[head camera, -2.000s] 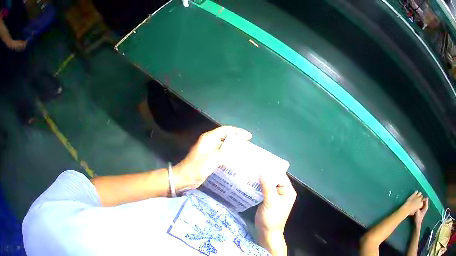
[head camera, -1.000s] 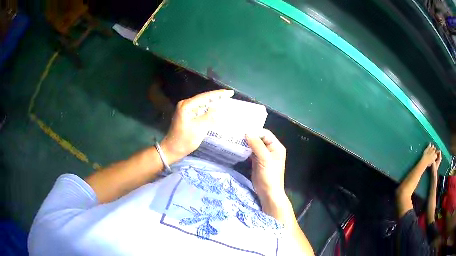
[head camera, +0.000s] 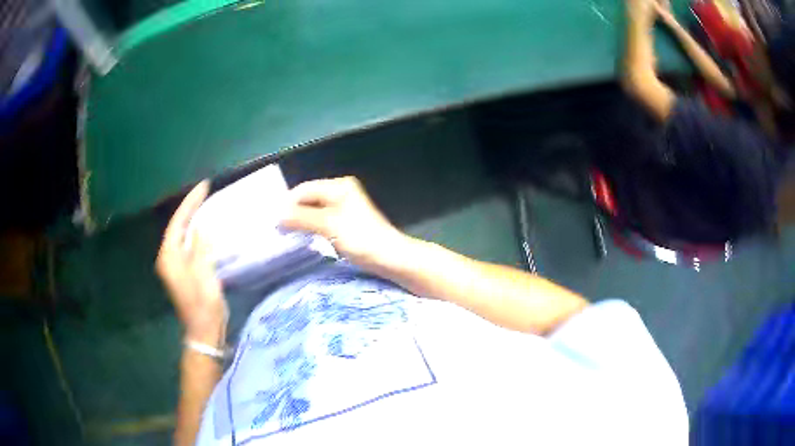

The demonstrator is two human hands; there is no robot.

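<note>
My left hand (head camera: 192, 261) holds a barcode label sheet (head camera: 240, 218) from its left side, in front of my shirt at the near edge of the green workbench (head camera: 366, 74). My right hand (head camera: 336, 218) is at the sheet's right edge with fingers and thumb pinched on it. A small white corner sticks out below the right fingers. The sheet is overexposed and blurred, so its print cannot be read.
Another person's arms (head camera: 643, 52) rest at the bench's right end, with a dark sleeve below. A red round stool (head camera: 606, 193) is near them. A blue crate (head camera: 754, 375) is at lower right. A grey post (head camera: 85, 35) stands at the bench's upper left.
The view has swung, so the bench now runs across the top. The sheet and hands have moved left in the picture. The sheet has turned and its barcodes no longer show clearly.
</note>
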